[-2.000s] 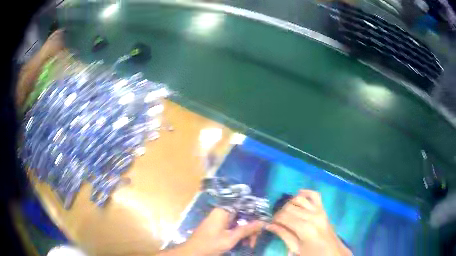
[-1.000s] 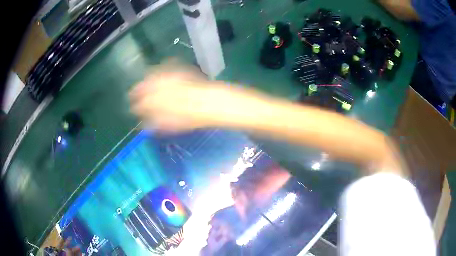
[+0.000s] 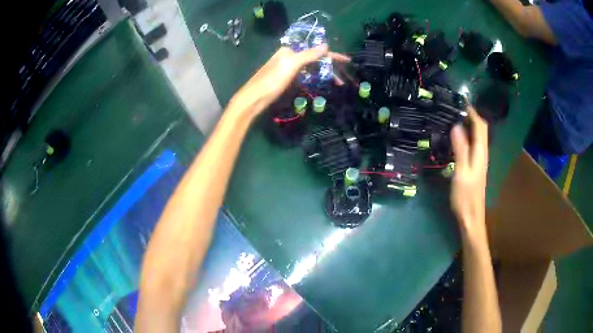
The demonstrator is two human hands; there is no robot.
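Many black finned units (image 3: pixel 406 117) with pale-green round ends and thin red wires lie in a heap on the green belt. My left hand (image 3: pixel 292 62) is at the heap's upper left, holding a blue-purple bunch of ring circuit boards (image 3: pixel 315 70) with thin pale wire above it. My right hand (image 3: pixel 469 149) is at the heap's right side, its fingers pointing up beside the black units; whether it grips one cannot be told. One black unit (image 3: pixel 350 205) stands apart at the heap's lower edge.
A pale metal bar (image 3: pixel 179 71) crosses the belt at left. A glossy printed poster (image 3: pixel 130 240) lies at lower left. Another black unit (image 3: pixel 57 146) is on the belt far left. A person's blue sleeve (image 3: pixel 569 71) is at upper right. A cardboard box (image 3: pixel 540 208) is at right.
The view has moved toward the black heap. My left arm now reaches to the heap's upper left with boards in hand. My right hand has moved from the belt at left to the heap's right side.
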